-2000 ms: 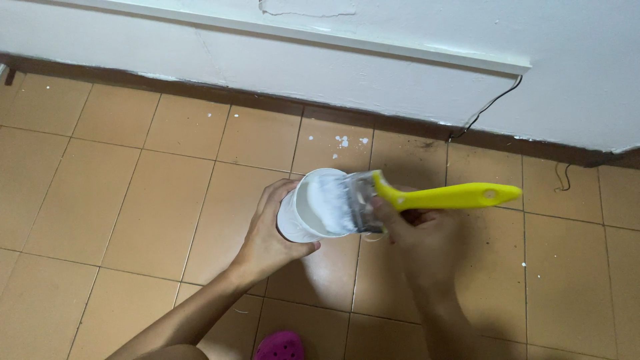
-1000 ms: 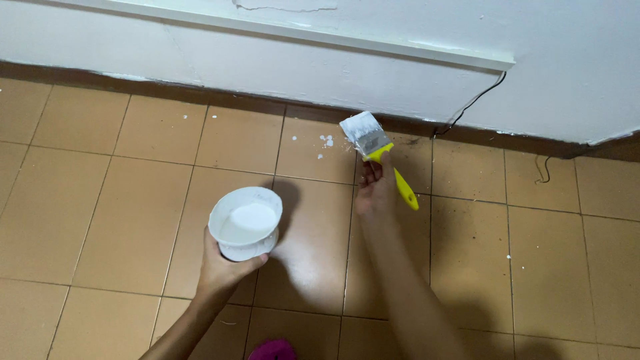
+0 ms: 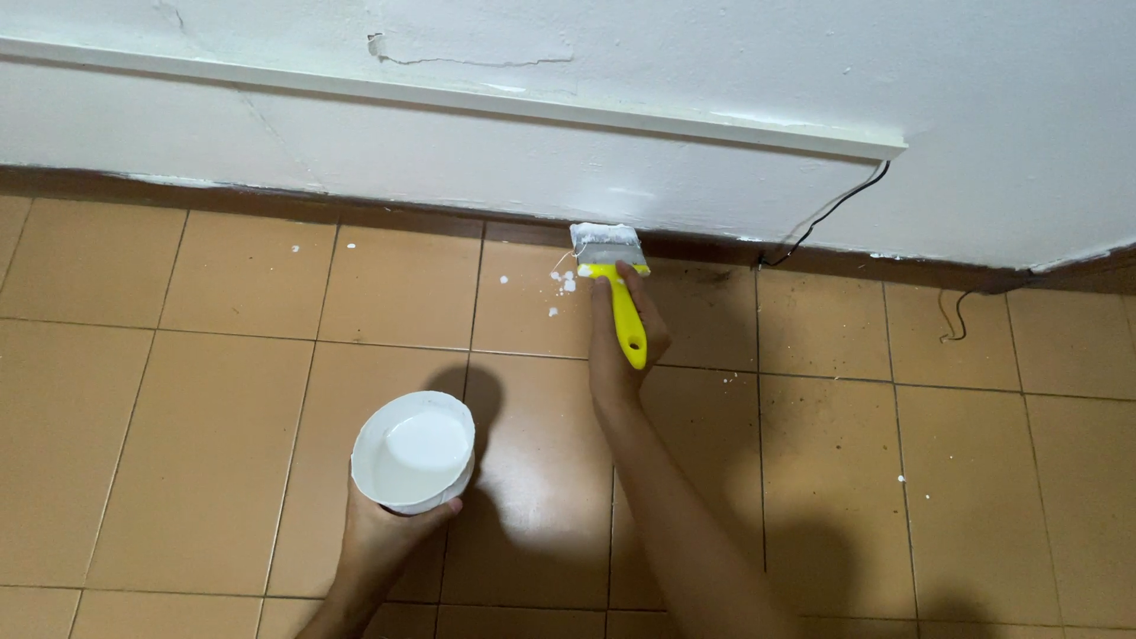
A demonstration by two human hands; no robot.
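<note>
My left hand grips a white tub of white paint from below, its mouth tilted up toward me. My right hand is closed around the neck of a flat paintbrush with a yellow plastic handle and a metal ferrule. White paint coats the bristles, which point at the bottom of the white wall, near the top of the brown skirting. Whether the tips touch the wall cannot be told.
A white cable trunking runs along the wall. From its right end a black cable hangs to the skirting, and another thin wire lies farther right. White paint drops spot the tan tiled floor.
The brush has left the tub's mouth and moved up to the foot of the wall in my right hand. My left hand has drawn the tub away from the brush.
</note>
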